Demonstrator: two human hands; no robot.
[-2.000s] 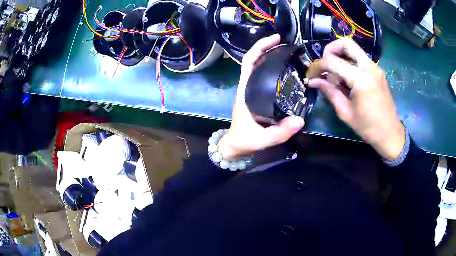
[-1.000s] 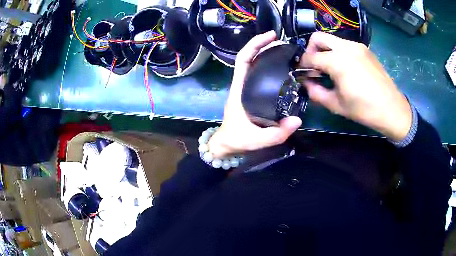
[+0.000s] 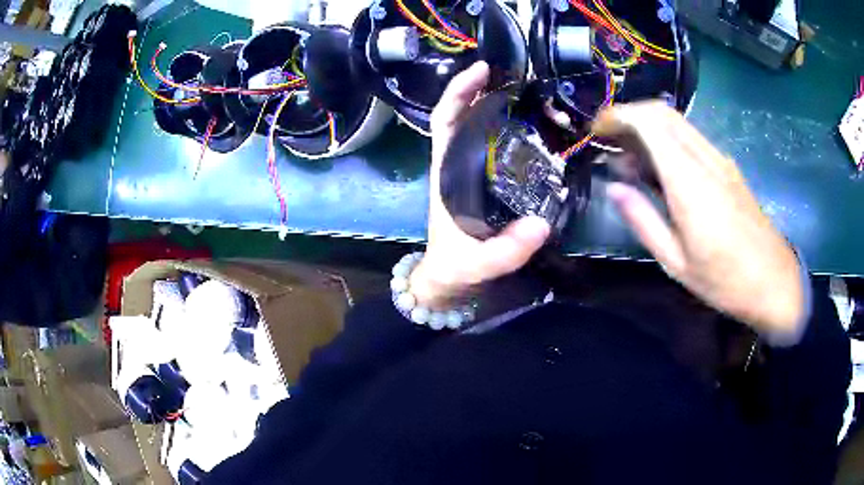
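Observation:
My left hand (image 3: 474, 237) holds a black camera head (image 3: 461, 180) from its left side, fingers behind and thumb on the near rim. The open side faces up and right and shows a silvery main board (image 3: 527, 172). My right hand (image 3: 706, 208) is blurred at the right of the head, fingers bent by its rim. Red and yellow leads (image 3: 580, 144) run from the head's opening toward the right fingers. I cannot tell whether the fingers pinch them.
Camera housings (image 3: 436, 71) with coloured wire harnesses stand in a row along the back of the green workbench (image 3: 379, 194). An open carton (image 3: 298, 308) of white and black camera parts (image 3: 213, 379) is at lower left. A dark box (image 3: 758, 38) lies at back right.
The camera head has turned so more of the board shows. My right hand has moved down and right from the opening. Red and yellow leads now show between head and hand.

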